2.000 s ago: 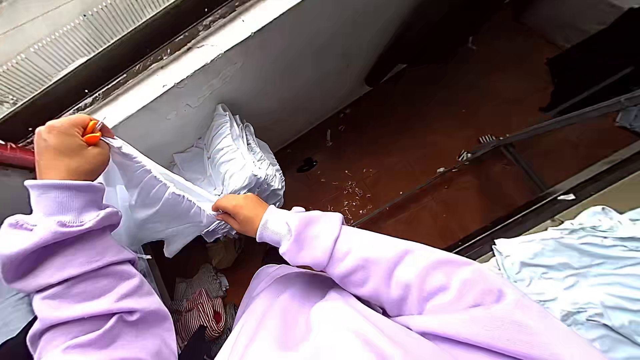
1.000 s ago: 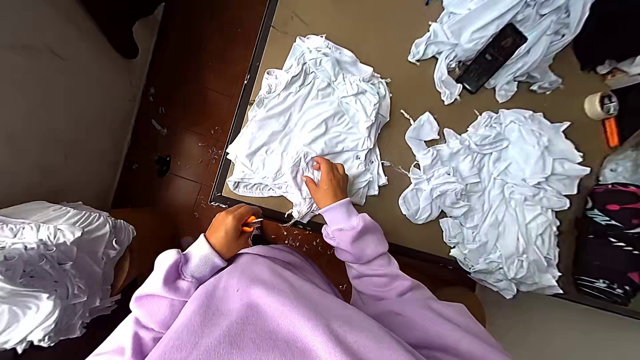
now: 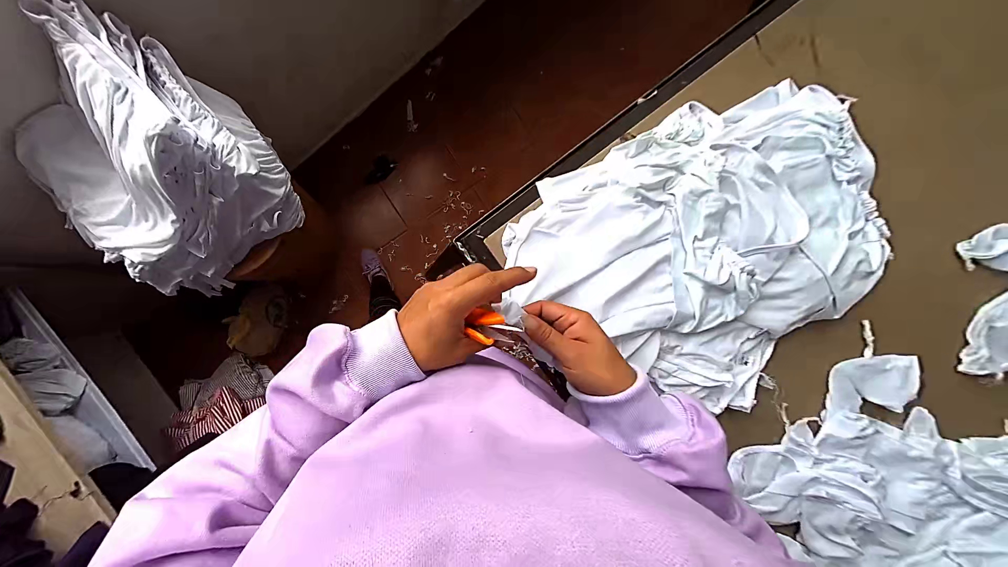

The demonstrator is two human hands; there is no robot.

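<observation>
My left hand [image 3: 461, 315] holds small thread snips with orange handles [image 3: 482, 324]; its index finger is stretched out. The metal blades point toward my right hand [image 3: 581, 346], which pinches a bit of white fabric [image 3: 513, 313] between thumb and fingers. Both hands meet at the table's near corner, just in front of my lilac sweatshirt. Beside them, a pile of white gathered garments [image 3: 709, 213] lies on the table; whether the pinched fabric joins it is hard to tell.
The brown table [image 3: 929, 157] has a dark edge. More white garments [image 3: 890, 480] lie at lower right. A stack of white garments [image 3: 173, 181] rests on a support at upper left. Thread scraps litter the tiled floor [image 3: 441, 157]; striped cloth [image 3: 213, 413] lies at lower left.
Two seconds ago both hands held a white garment stretched beside the stack. One second ago my right hand lay on the table pile; now it is beside the snips. The view has swung considerably.
</observation>
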